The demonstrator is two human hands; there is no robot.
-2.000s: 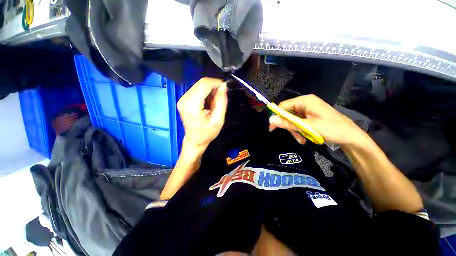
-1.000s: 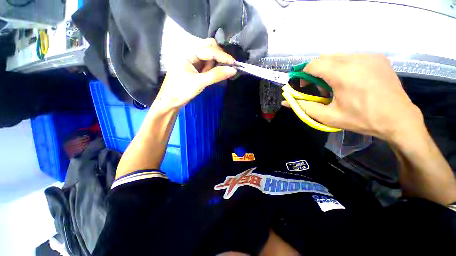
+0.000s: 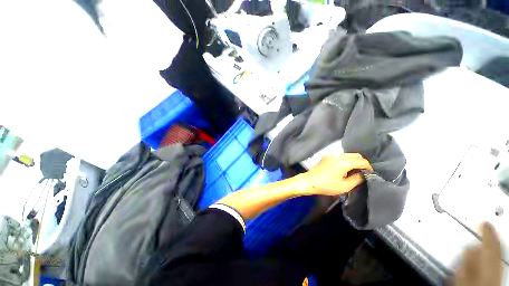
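A dark grey garment piece (image 3: 385,111) with pale stitching lies bunched on the white sewing table (image 3: 446,128) and hangs over its front edge. My left hand (image 3: 343,174) is closed on the garment near its tube-shaped end. My right hand (image 3: 481,260) is blurred and partly cut off at the lower right, over the table near a plate outlined in its surface; its grip is unclear. The scissors are not clearly visible in this frame.
Blue crates (image 3: 237,159) stand below the table. A heap of grey garments (image 3: 145,206) lies at the left. A white sewing machine (image 3: 268,42) stands at the top. Another workstation (image 3: 22,223) shows at the far left.
The view has swung left. My left hand has gone from the scissor tips to the garment. My right hand has moved away to the lower right, and the scissors are no longer seen in it.
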